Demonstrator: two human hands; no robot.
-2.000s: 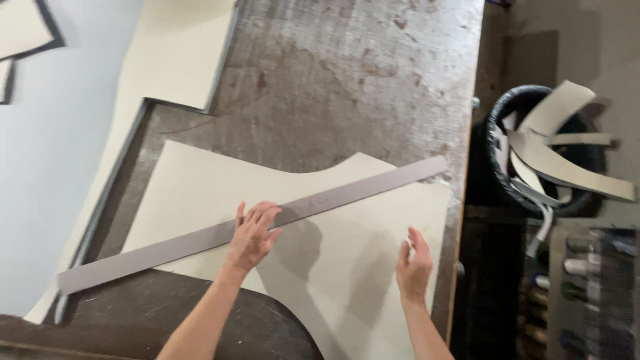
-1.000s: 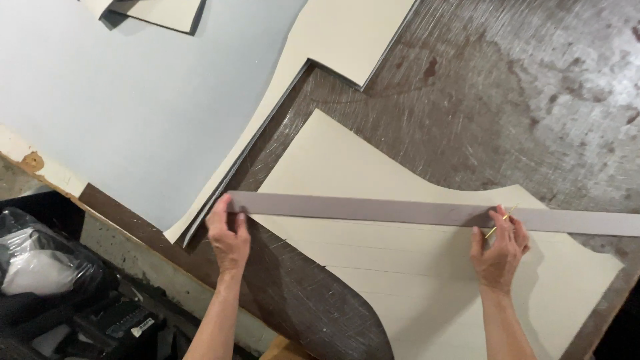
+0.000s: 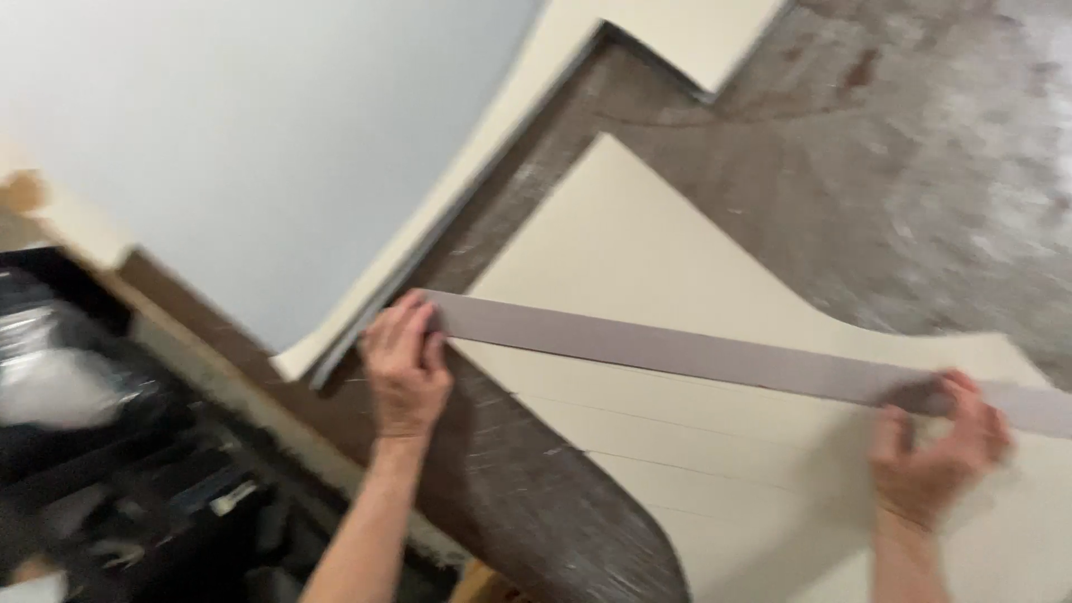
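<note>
A long flat grey-mauve strip [image 3: 670, 347], straight-edged like a ruler, lies across a cream sheet [image 3: 636, 243] with a curved outline. Several thin, roughly parallel lines show on the sheet below the strip. My left hand [image 3: 409, 364] grips the strip's left end between thumb and fingers, just past the sheet's edge. Near the right side of the view, my right hand [image 3: 938, 448] has its thumb and fingertips at the strip's lower edge. The fingers there are blurred, and whether they also hold a small tool cannot be told. The strip's right end lies outside the view.
The sheet rests on a worn, scratched dark tabletop [image 3: 754, 193]. A stack of cream sheets [image 3: 662, 42] with dark edges and a large pale blue-grey sheet [image 3: 276, 126] cover the upper left. Past the table's edge, at lower left, are dark containers with a clear plastic bag [image 3: 59, 385].
My left hand has gone from the strip's middle to its left end. My right hand, off the strip two seconds ago, is now at it. The view has swung left and come closer.
</note>
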